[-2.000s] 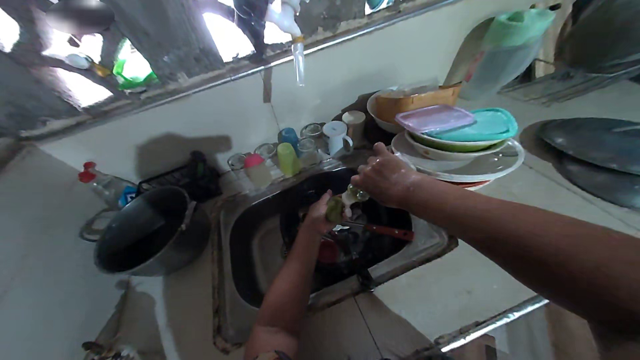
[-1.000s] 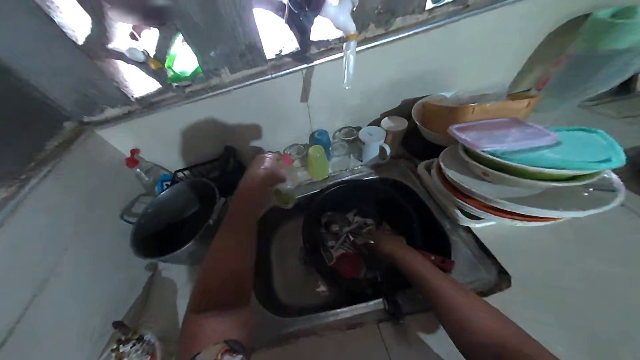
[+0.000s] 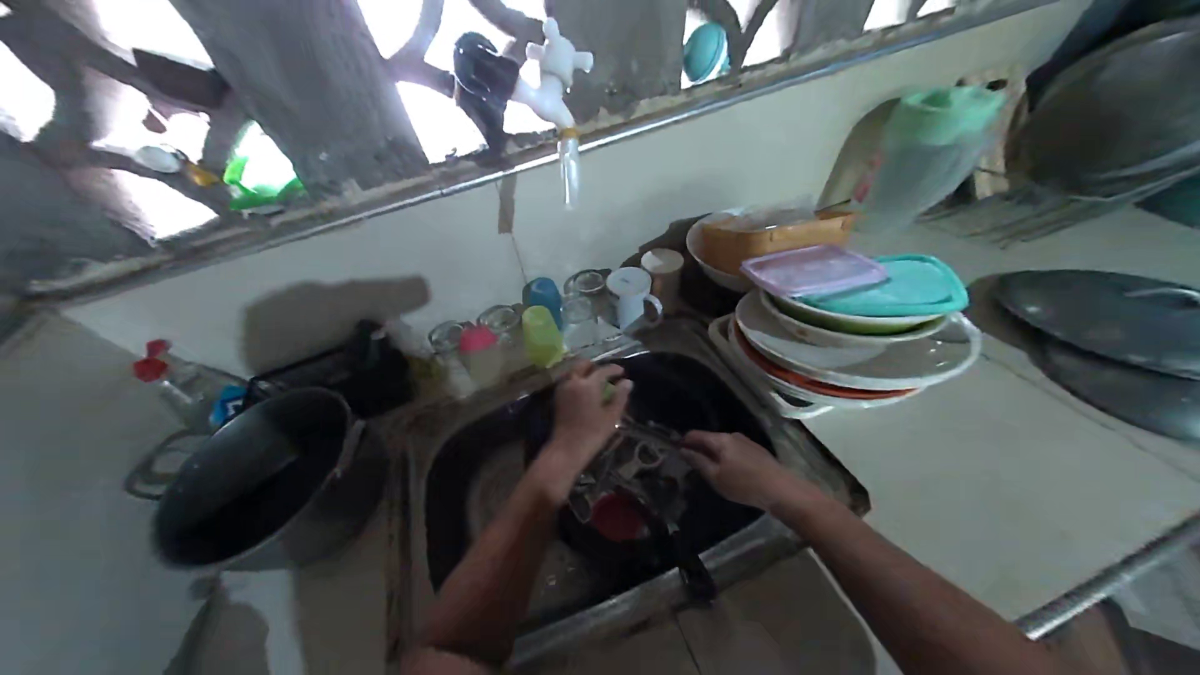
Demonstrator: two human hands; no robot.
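Over the sink [image 3: 487, 623], my left hand [image 3: 589, 403] is closed around a green sponge [image 3: 609, 392] that touches one end of a slim metal utensil [image 3: 647, 433]. The utensil's other end is gripped by my right hand [image 3: 736, 461]; its kind is too blurred to tell. Beneath both hands a black pan [image 3: 689, 384] rests in the sink and holds several pieces of metal cutlery [image 3: 647, 457] and a red round item [image 3: 619, 516]. A black handle [image 3: 694, 572] reaches over the sink's front rim.
Several cups and glasses, among them a yellow-green cup [image 3: 542, 336] and a white mug [image 3: 630, 295], line the wall behind the sink. Stacked plates and lids [image 3: 947, 347] stand at the right. At the left is a large metal pot [image 3: 253, 478]. A white faucet [image 3: 553, 80] hangs above.
My left hand has moved from beside the cups to over the pan. My right hand has risen out of the cutlery with a metal utensil. The view has shifted.
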